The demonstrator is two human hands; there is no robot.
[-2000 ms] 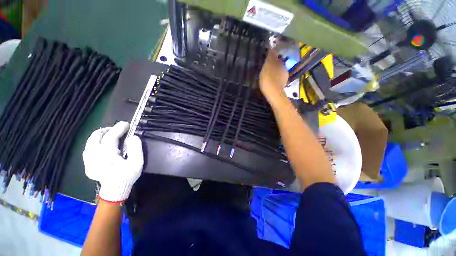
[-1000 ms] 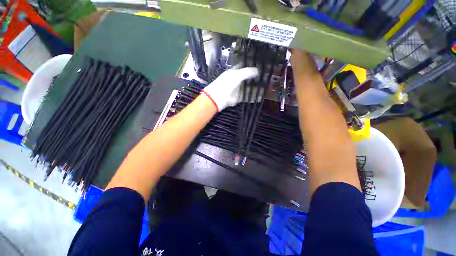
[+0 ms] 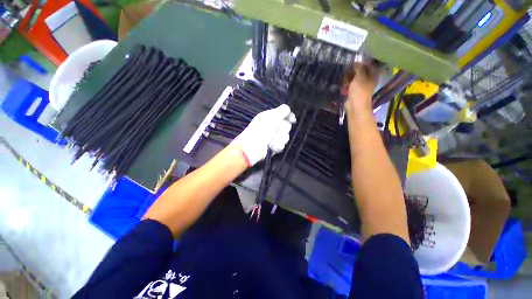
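Observation:
My left hand (image 3: pixel 267 133), in a white knitted glove, is closed around black cables (image 3: pixel 266 178) that hang down from it, with stripped tips at their lower ends. My right hand (image 3: pixel 360 79), bare, is at the right side of the mould (image 3: pixel 318 87) under the press beam; its fingers are blurred and I cannot tell what it holds. A thin silver rod (image 3: pixel 342 114) shows just below it. A silver loading bar (image 3: pixel 207 120) lies tilted on the dark plate (image 3: pixel 186 131), with a row of black cables reaching right from it beneath my left hand.
The green press beam (image 3: pixel 396 49) crosses above the mould. A black cable heap (image 3: pixel 134 108) lies on the green mat (image 3: pixel 192 35) at left. A white bucket (image 3: pixel 449 219) with black scrap stands at right, another (image 3: pixel 61 76) at far left. Blue crates (image 3: pixel 125 201) sit below the table edge.
My left hand left the loading bar, reached to the cables at the mould, and has come down a little with cables in it. My right hand stays by the mould's right side. The view has shifted.

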